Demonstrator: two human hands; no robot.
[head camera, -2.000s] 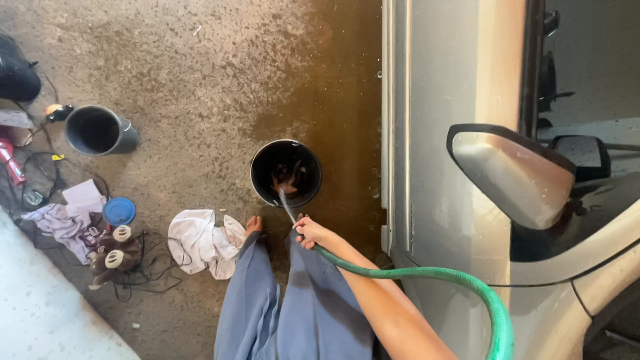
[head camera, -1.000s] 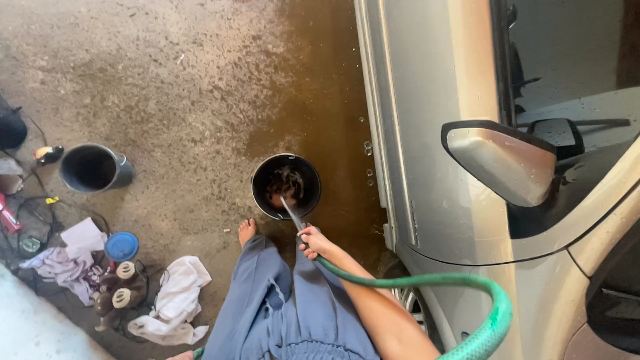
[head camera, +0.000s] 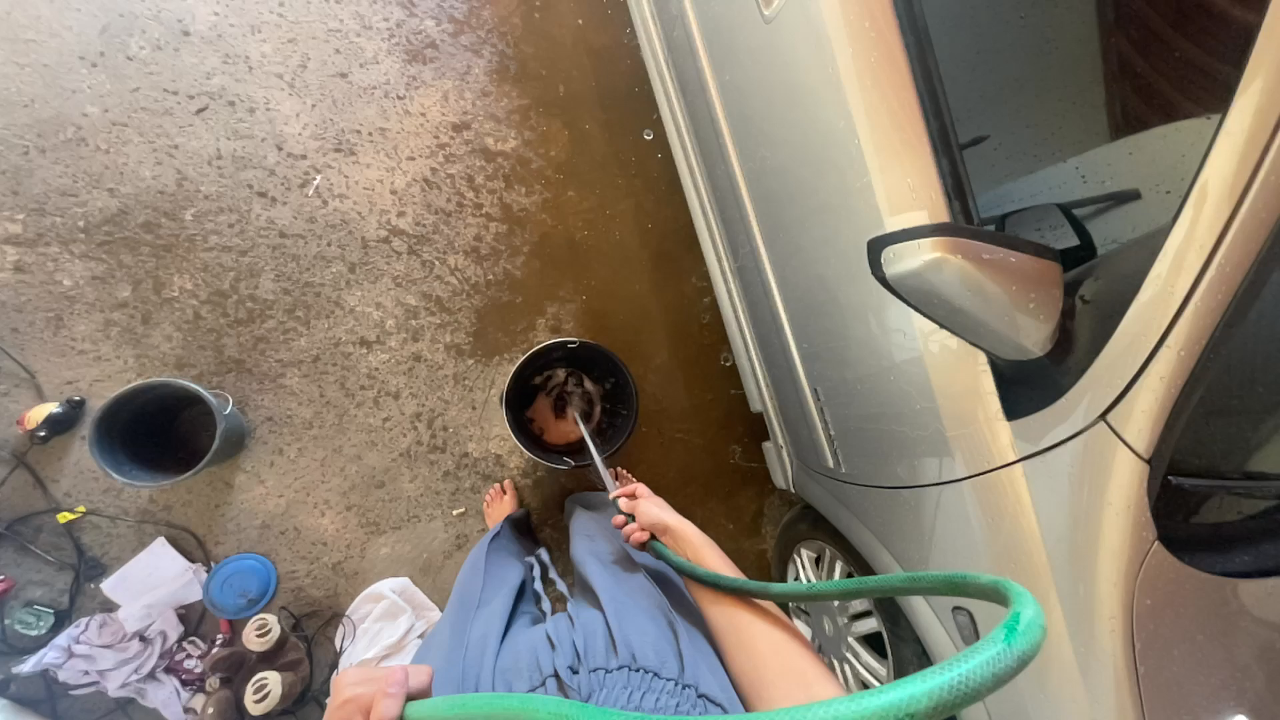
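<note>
My right hand grips the end of a green garden hose, and water runs from it into a black bucket standing on the wet floor by my feet. Some water and foam show inside that bucket. Low in the view, my left hand is closed around another stretch of the same hose, partly cut off by the frame's lower edge. The hose loops out to the right between the two hands, over my right forearm.
A silver car with a side mirror and front wheel stands close on the right. At left are a dark grey bucket, a blue lid, cables, a lilac cloth and a white cloth.
My left hand has come into view at the bottom, holding the hose. My right hand still directs water into the black bucket, where more foam and water show than two seconds ago.
</note>
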